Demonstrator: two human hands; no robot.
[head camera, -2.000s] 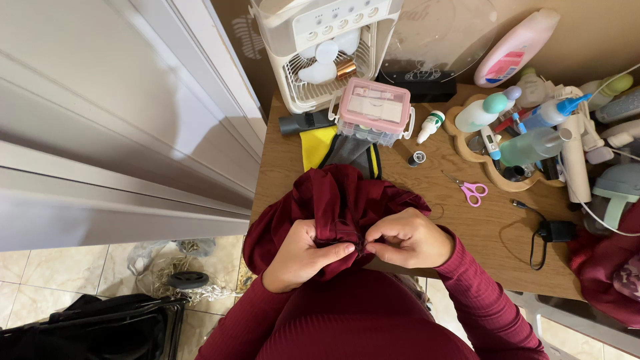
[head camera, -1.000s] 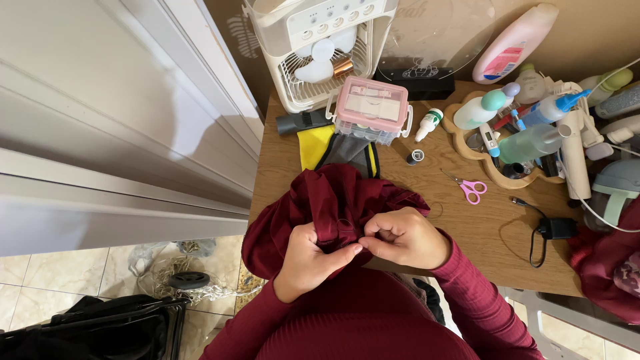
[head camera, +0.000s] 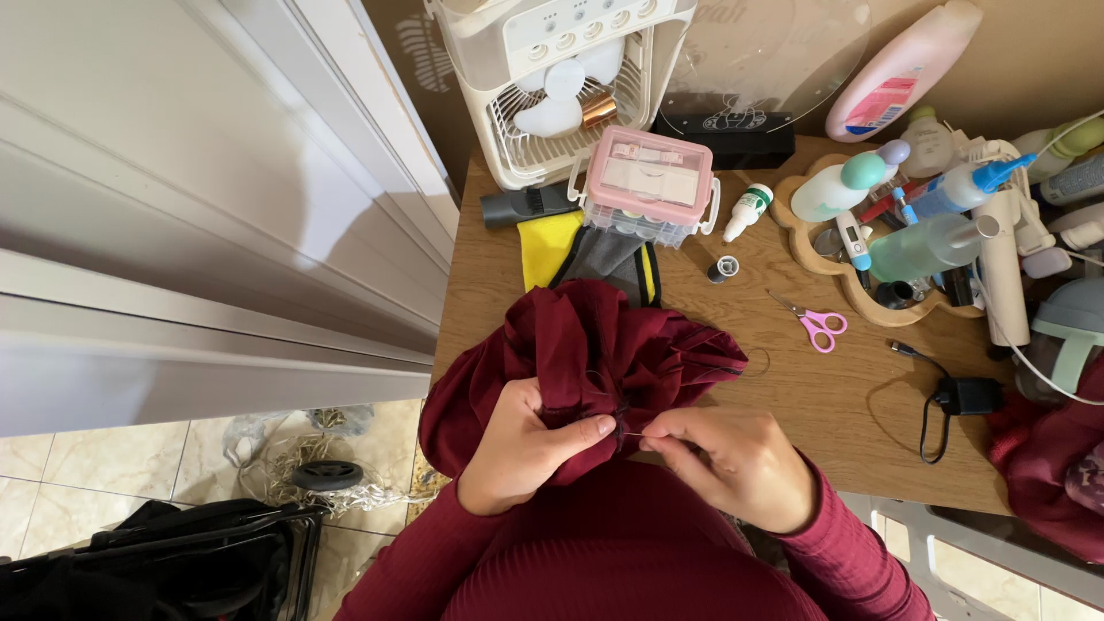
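Note:
Gathered dark red fabric (head camera: 595, 345) lies at the table's front edge. My left hand (head camera: 526, 448) pinches a dark-stitched seam of it between thumb and fingers. Just right of that seam, my right hand (head camera: 733, 466) holds a thin sewing needle (head camera: 634, 434) between thumb and forefinger; its far end meets the cloth. Thread loops faintly over the fabric and onto the wood beside it. Small pink-handled scissors (head camera: 815, 323) rest to the right on the tabletop, blades parted a little. A small spool of dark thread (head camera: 723, 269) lies behind the fabric.
Behind the fabric are a yellow and grey cloth (head camera: 552, 246), a pink-lidded box (head camera: 647, 177) and a dropper bottle (head camera: 749, 211). A wooden tray (head camera: 897, 315) of bottles stands right, near a black charger (head camera: 966, 395). A white fan unit (head camera: 578, 86) stands at the back, a door (head camera: 216, 172) at left.
My right hand has moved slightly right, away from my left thumb, and the needle now shows between them. My left hand keeps its hold on the fabric.

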